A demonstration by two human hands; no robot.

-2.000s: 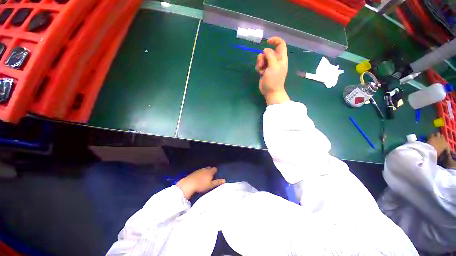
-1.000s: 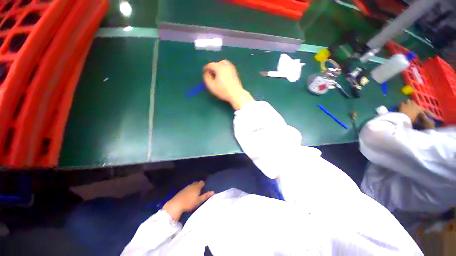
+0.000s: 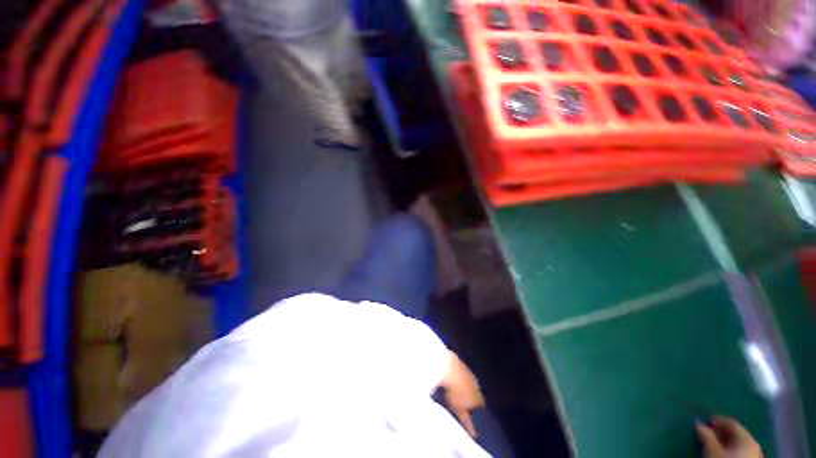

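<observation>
My right hand (image 3: 732, 440) is small, blurred and cut off by the bottom edge, over the green bench (image 3: 617, 376). A short dark-blue tip, seemingly of the blue stick (image 3: 702, 420), shows at its fingertips; the rest of the stick is hidden. The white blocks (image 3: 762, 368) lie against the grey divider strip, above my right hand in the picture. My left hand (image 3: 462, 394) is low beside my leg, off the bench, with fingers a little apart and nothing seen in it.
Stacked red trays (image 3: 626, 134) with dark units in some pockets stand on the bench, near its edge. To the left is a blue rack (image 3: 80, 170) with red trays (image 3: 170, 107) and a brown cardboard box (image 3: 134, 349). A person in pale clothing (image 3: 304, 54) is in the aisle.
The view has swung far left, bringing the rack and aisle in; the wipe, bottles and neighbour at the right have left the picture. My right hand is now at the bottom edge.
</observation>
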